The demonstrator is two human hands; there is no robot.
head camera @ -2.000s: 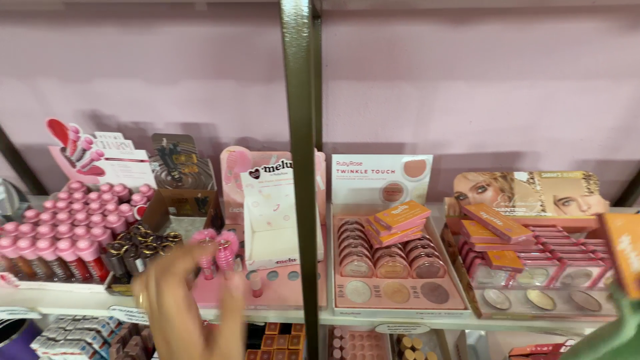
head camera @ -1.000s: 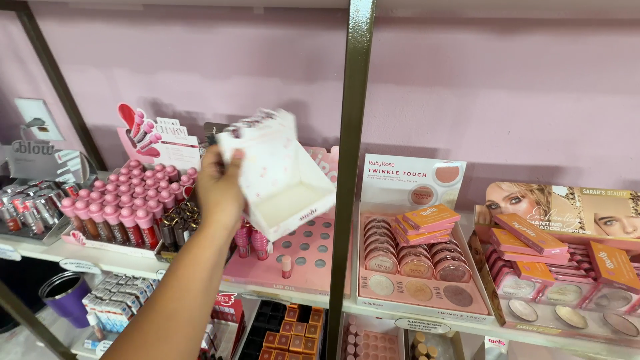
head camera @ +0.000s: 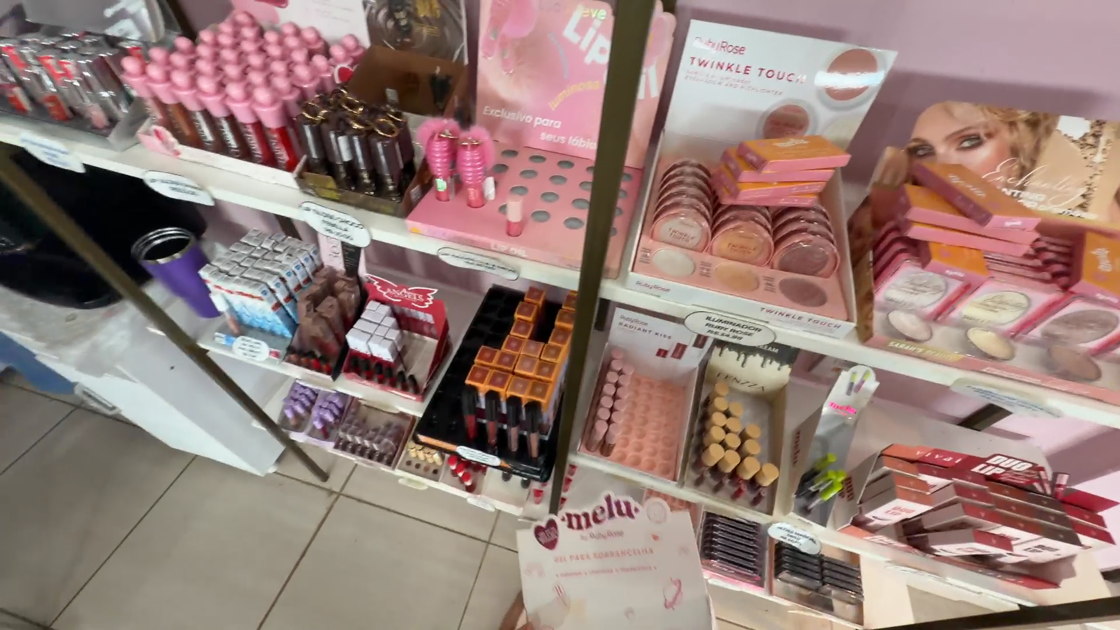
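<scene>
A white and pink cardboard display box [head camera: 612, 564] bearing Melu lettering is at the bottom centre, its lower part cut off by the frame. A sliver of my left hand [head camera: 513, 614] shows at the box's left edge, holding it; most of the hand is hidden or out of frame. My right hand is not in view. On the upper shelf, the pink lip oil display tray [head camera: 560, 197] holds two fluffy pink tubes [head camera: 457, 166] and a small pink tube [head camera: 514, 216]. Many of its round holes show.
Pink-capped lip gloss tubes [head camera: 254, 87] and a compact powder display [head camera: 744, 271] flank the tray. A dark metal upright [head camera: 604, 175] crosses in front of the shelves. Lower down are a black lipstick tray [head camera: 446, 385], a purple tumbler [head camera: 179, 271] and lip product boxes [head camera: 971, 507]. Tiled floor [head camera: 367, 560] lies below.
The white display box, held up before the upper shelf a second ago, is now low at the bottom of the view. The view has tilted down. The lip oil tray is uncovered.
</scene>
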